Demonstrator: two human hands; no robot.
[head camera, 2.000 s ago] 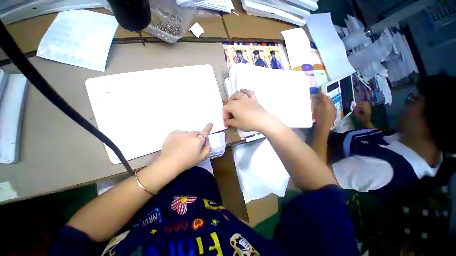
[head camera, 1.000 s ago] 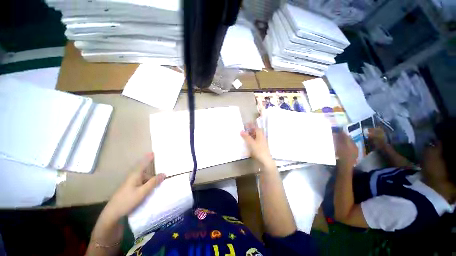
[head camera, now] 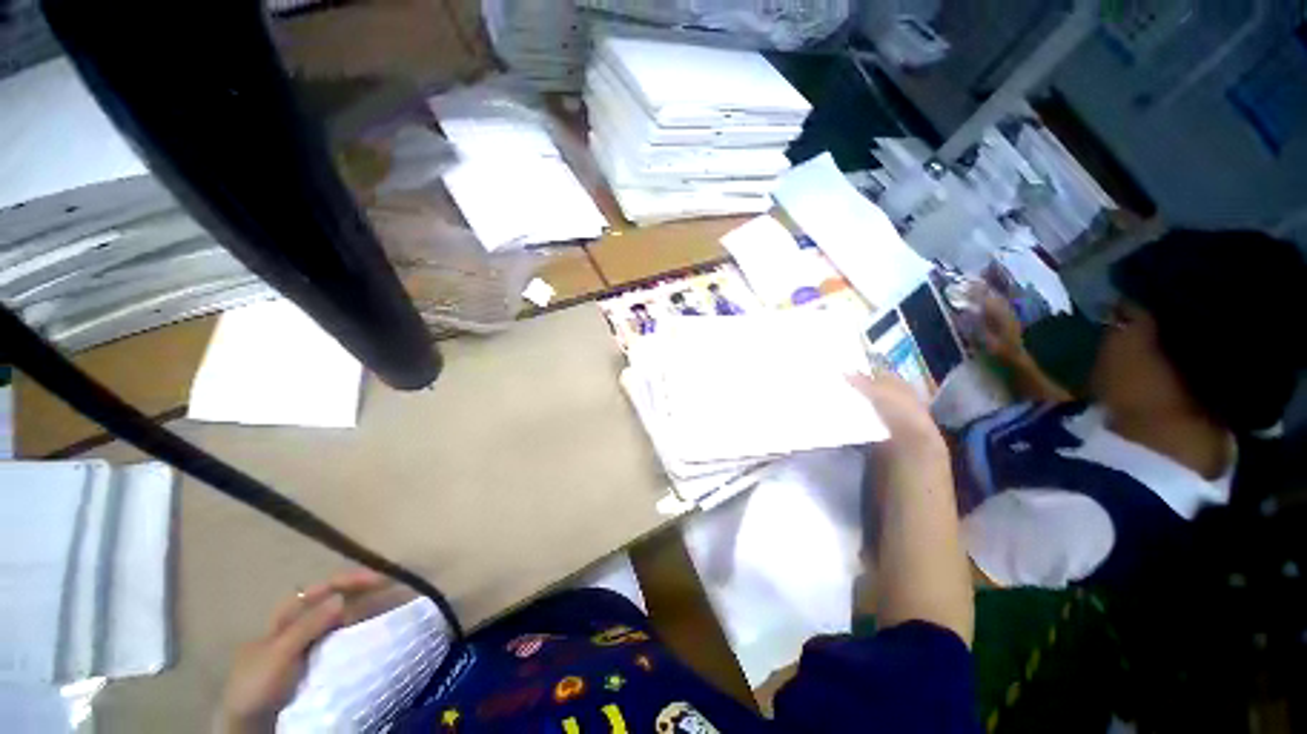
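A white stack of sheets (head camera: pixel 760 380) lies on the bench right of centre. My right hand (head camera: pixel 906 419) is at its right edge, with the fingertips on the top sheet. My left hand (head camera: pixel 304 638) is low at the left, curled around the upper left edge of a ribbed white set (head camera: pixel 376 671) in front of my body. Its palm is partly cut off by the frame. The black electric screwdriver (head camera: pixel 323 244) hangs over the upper left and hides part of the bench behind it.
The black cable (head camera: pixel 215 466) crosses the left side. White stacks stand at the back (head camera: pixel 695 129) and left (head camera: pixel 86 574). A loose square sheet (head camera: pixel 280 370), crinkled clear plastic (head camera: pixel 466 280) and a printed sheet (head camera: pixel 674 308) lie near the back. A person (head camera: pixel 1068 473) works at the right.
The white sheet from mid-bench is gone from there. My right hand has moved right to the right stack's far edge. My left hand is lower, at the ribbed set. The view has shifted.
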